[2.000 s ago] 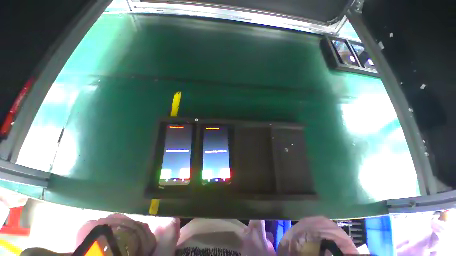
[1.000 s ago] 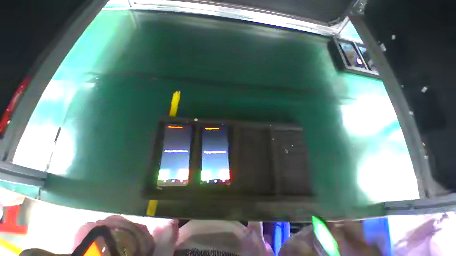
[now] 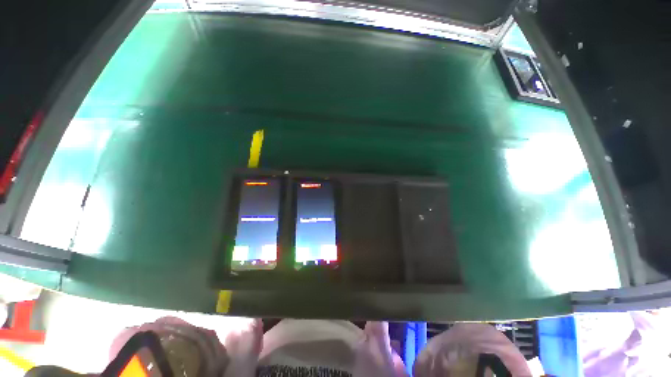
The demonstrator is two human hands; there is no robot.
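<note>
A black four-slot phone tray [image 3: 434, 289] lies on the green mat near its front edge. Two smartphones with lit blue-dark home screens lie in its two left recesses, one [image 3: 257, 221] beside the other [image 3: 316, 221]; the two right recesses are empty. My left hand [image 3: 184, 358] is at the bottom edge, partly cut off, holding a phone [image 3: 137, 364] with an orange screen. My right hand [image 3: 460, 365] is at the bottom right, mostly cut off, around a dark-edged phone [image 3: 494, 364] whose screen shows little.
A second tray [image 3: 524, 97] with phones stands at the far right of the mat. Yellow tape [image 3: 255, 149] marks the mat by the tray's left end. Metal frame posts bound both sides. A blue crate [image 3: 557, 346] with black slotted contents is below the front edge at right.
My right hand and its phone have shifted; the bright green and white screen seen a second ago now looks dark. My left hand keeps its phone. The view has shifted slightly.
</note>
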